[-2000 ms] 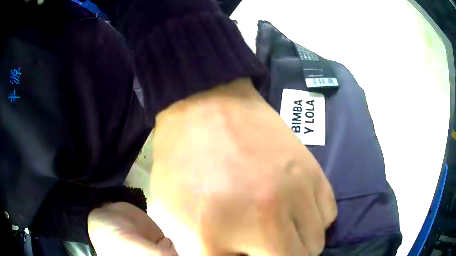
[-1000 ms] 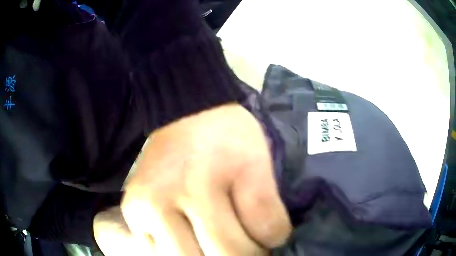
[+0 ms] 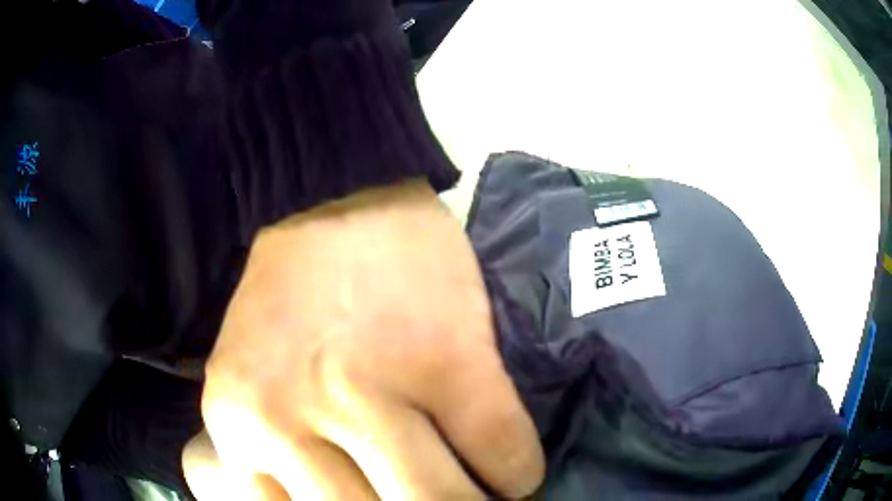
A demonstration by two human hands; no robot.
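Note:
The dark purple-grey fabric bag [image 3: 724, 284] lies to the right of my left hand, loose and folded, with a dark rumpled edge toward the fingers. A white "BIMBA Y LOLA" label [image 3: 617, 269] and a narrow black care label [image 3: 622, 199] sit on its smooth lining. My left hand [image 3: 362, 342] is bare, large in the middle, back up, its curled fingers closed at the bag's near part; the fingertips are hidden or cut off by the bottom edge. My right hand [image 3: 210, 475] shows only a small part at lower left, mostly behind my left hand; its fingers are hidden.
The bag lies on a white tabletop [image 3: 626, 78] with a curved, blue-trimmed edge at the right. My dark jacket, with blue characters, fills the left side. Dark items show beyond the table at the top and right rims.
The labelled part first shifted right and down and the lower fabric bunched up; then it came back slightly left. My left hand moved left, covering more of my right hand.

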